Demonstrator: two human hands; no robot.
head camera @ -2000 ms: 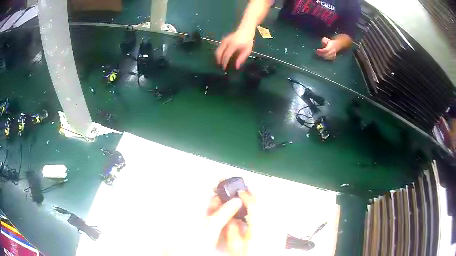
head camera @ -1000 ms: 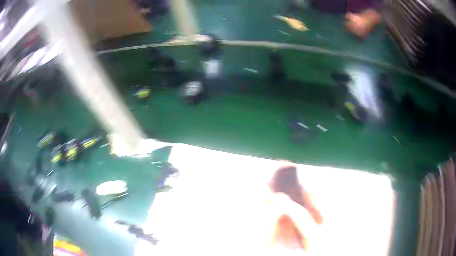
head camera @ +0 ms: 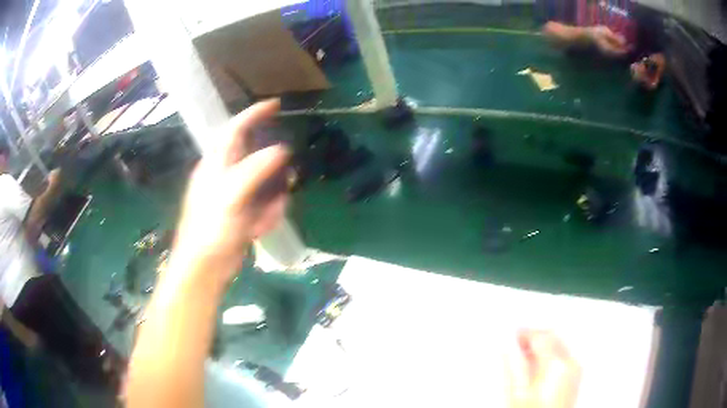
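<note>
My left hand (head camera: 253,179) is raised at the left, in front of the pale post, with fingers spread and curved. A dark patch shows between its fingers; blur hides whether it is a held part or the background. My right hand (head camera: 546,368) is low over the white work sheet (head camera: 446,343), fingers curled, washed out by glare; no held part can be made out. A circuit board unit (head camera: 333,307) lies at the sheet's left edge. A black cord bundle (head camera: 271,378) lies below it.
The green belt (head camera: 414,215) carries dark cord units and a yellow-flecked unit (head camera: 588,205). A white block (head camera: 243,315) lies left of the sheet. The post (head camera: 279,243) stands behind my left hand. A person's hands (head camera: 590,36) show at top right, another person (head camera: 16,231) far left.
The view has swung left. The hands were together around a black housing; now my left hand is raised far to the left, apart from my right hand. The housing is no longer clearly seen.
</note>
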